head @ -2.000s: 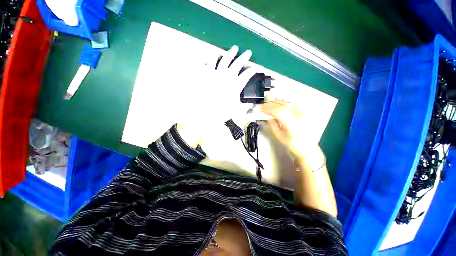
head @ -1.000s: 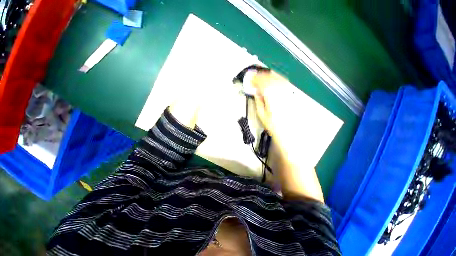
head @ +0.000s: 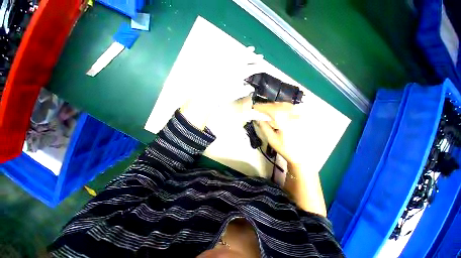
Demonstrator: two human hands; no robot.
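Observation:
A black power adapter [head: 273, 88], perhaps two together, is held over the white work sheet [head: 187, 65], its pins pointing right. My right hand [head: 277, 128] is bare, its fingers against the adapter's lower edge. My left hand [head: 230, 95] wears a white glove that blends into the sheet. Its fingertips show above the adapter, and it seems to grip the adapter's left end; glare hides most of it. A bundled black cord [head: 252, 135] hangs below the fingers, with more cord partly hidden by my right hand and wrist.
A blue-handled scraper or knife [head: 108, 56] lies on the green bench [head: 96, 95] at left. A red bin [head: 38, 65] stands left, above a blue bin [head: 88, 156] with greyish scraps. A large blue bin [head: 404, 161] with adapters stands right. A metal rail [head: 308, 53] crosses behind.
The adapter, covered by my right hand a second ago, now shows with its pins pointing right. My right fingers have moved down to its lower edge. The view has shifted since the first frame.

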